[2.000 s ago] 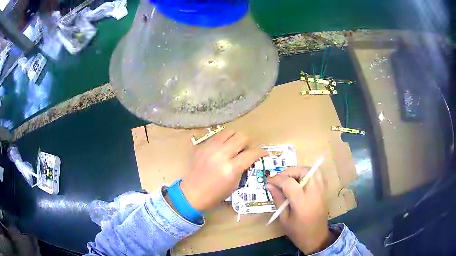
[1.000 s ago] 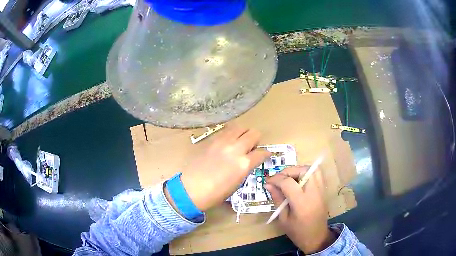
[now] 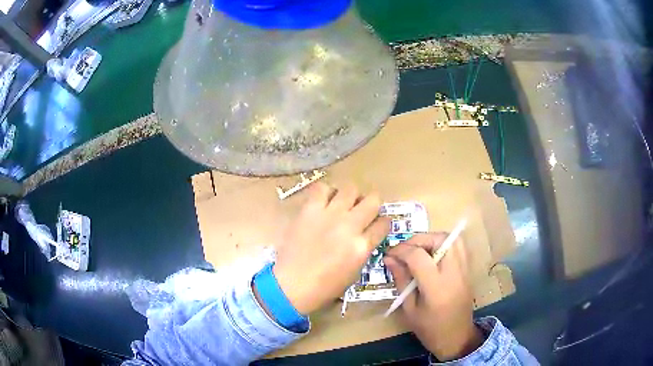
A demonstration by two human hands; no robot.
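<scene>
A white power strip housing [image 3: 374, 293] with a green circuit board inside lies on the brown cardboard work mat [image 3: 236, 236]. My left hand [image 3: 326, 246] lies over the housing's left side, its fingertips at the circuit board and hiding part of it. My right hand [image 3: 437, 297] holds a pointed white stick [image 3: 445, 246] slanted between its fingers, the tip down near the housing's lower right corner. The right thumb and forefinger are at the board's middle; whether they pinch a wire is hidden. What the left fingers hold cannot be told.
A clouded hood [image 3: 276, 93] with blue collar hangs over the mat's back. One brass strip [image 3: 301, 184] lies behind my left hand; brass strips with green wires [image 3: 464, 114] lie at the back right. Another housing [image 3: 76, 239] is at the left. More units lie on the green conveyor [image 3: 129, 78].
My left hand has shifted slightly right and down over the housing. My right hand stays at the board with the stick. Units on the conveyor have moved.
</scene>
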